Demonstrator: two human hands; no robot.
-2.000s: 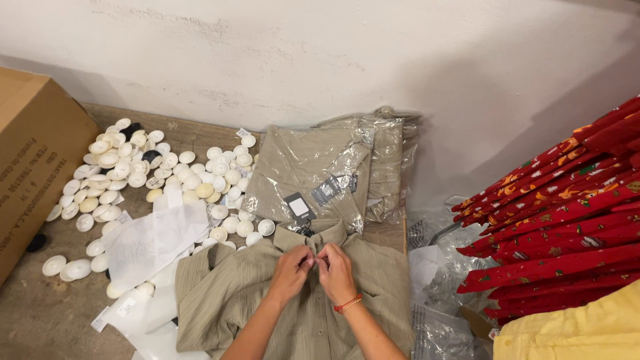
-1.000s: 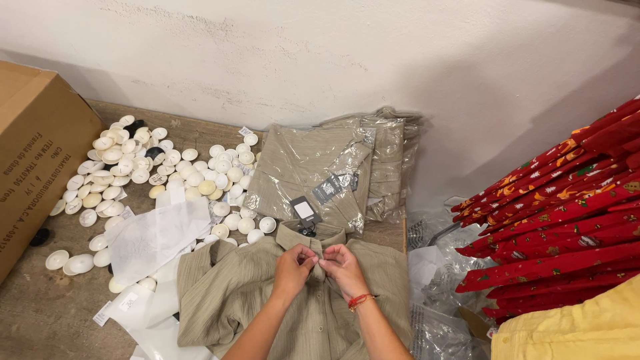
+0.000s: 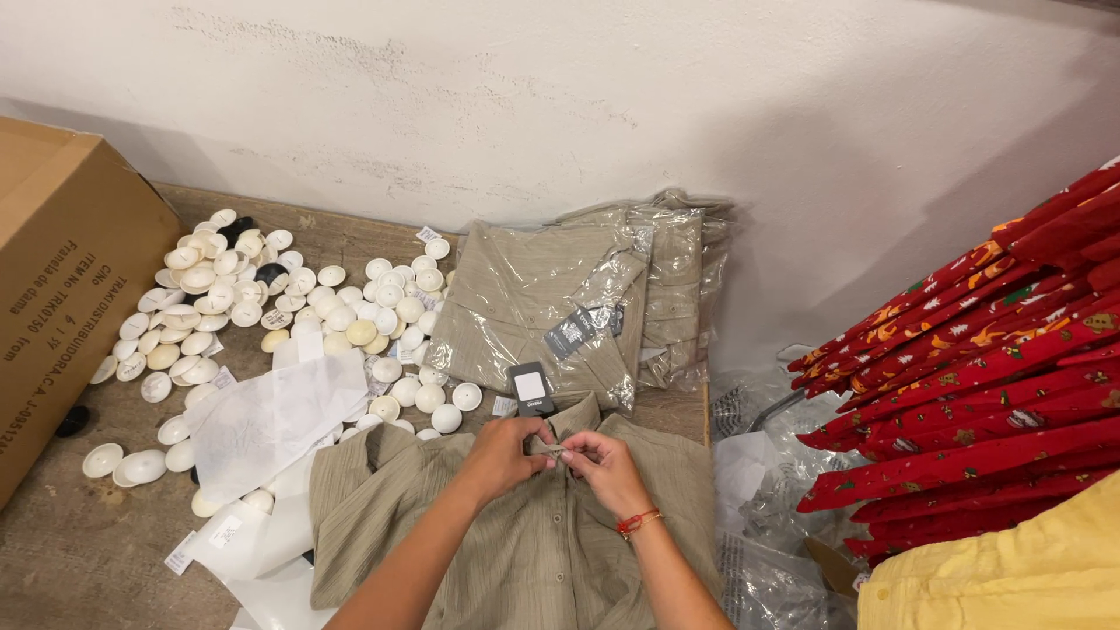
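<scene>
An olive-beige button-front shirt (image 3: 516, 542) lies spread at the near side of the wooden table. At its collar opening, my left hand (image 3: 507, 457) and my right hand (image 3: 605, 468) pinch the front placket edges between fingertips, close together. Whether a button is between them is hidden. Below the hands, several small buttons run down the placket. A black hang tag (image 3: 529, 390) with a white panel lies just above the collar. Behind it, folded shirts in clear plastic bags (image 3: 542, 297) are stacked against the wall.
Many white, cream and black dome-shaped security tags (image 3: 297, 297) lie heaped at left, with translucent white sheets (image 3: 273, 424) beside them. A cardboard box (image 3: 74, 262) stands far left. At right are red printed garments (image 3: 971, 394), a yellow garment (image 3: 997, 569) and crumpled clear plastic (image 3: 779, 490).
Both hands stay at the shirt's collar opening, with only small shifts of the fingers. Nothing else has plainly moved.
</scene>
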